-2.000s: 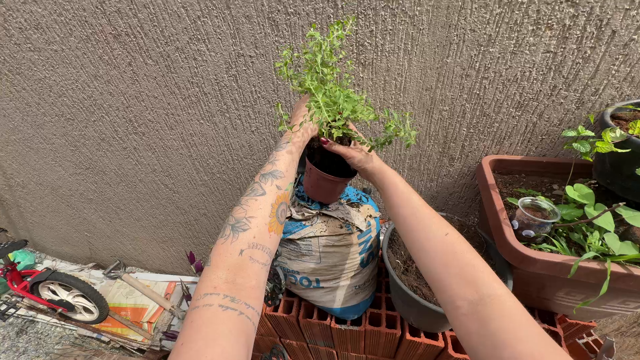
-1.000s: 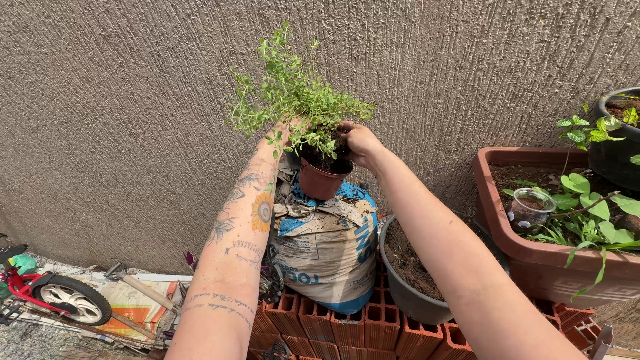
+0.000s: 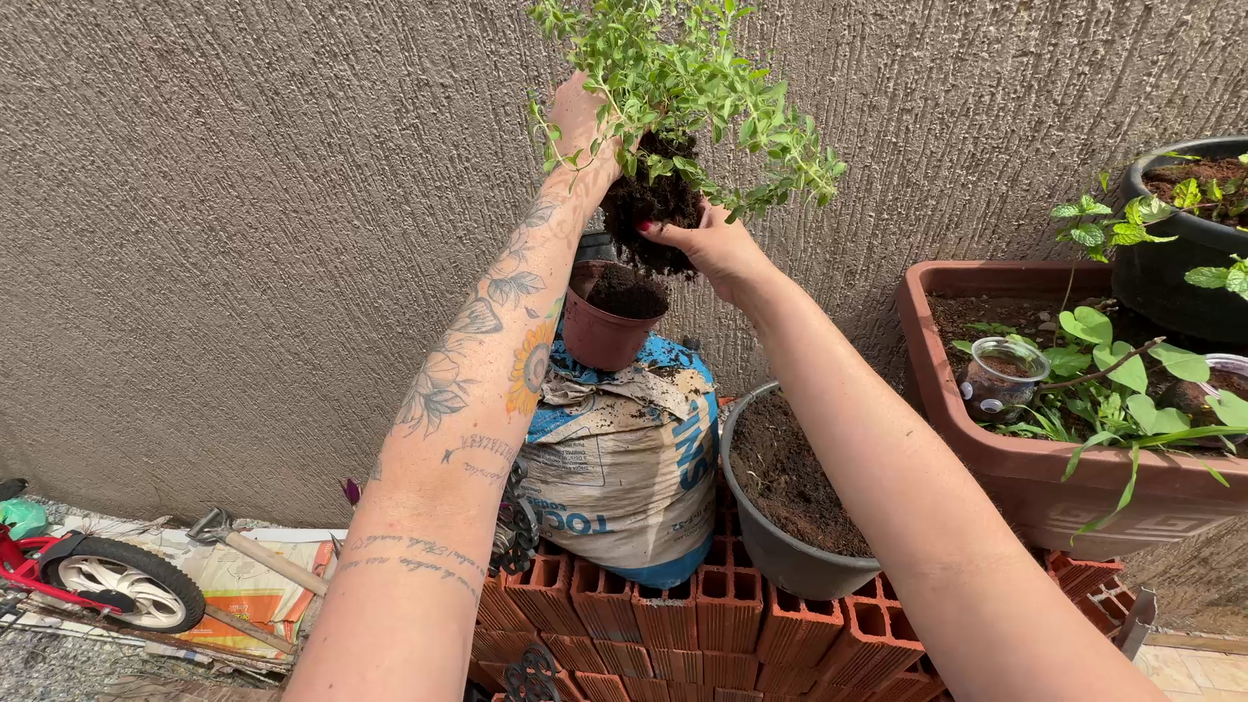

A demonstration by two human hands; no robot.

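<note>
A leafy green herb plant (image 3: 692,88) is out of its pot, its dark root ball (image 3: 658,200) bare in the air. My left hand (image 3: 585,122) grips it at the upper left, the fingers partly hidden behind leaves. My right hand (image 3: 702,244) holds the root ball from the lower right, thumb against the soil. Just below, a small brown plastic pot (image 3: 609,327) with loose soil in it stands tilted on a blue and white sack (image 3: 629,478), which has crumbs of soil on top. A dark container shows partly behind the small pot.
Stacked hollow clay bricks (image 3: 673,624) carry the sack and a grey pot of soil (image 3: 804,487). At right stand a brown rectangular planter (image 3: 1033,468) with plants and clear cups, and a black pot (image 3: 1170,263). A textured wall (image 3: 292,244) rises behind. A red bicycle (image 3: 107,585) and a wooden-handled tool (image 3: 263,556) lie lower left.
The plant's root ball has come out of the brown pot, which earlier held it between my hands. The plant is now raised above the pot.
</note>
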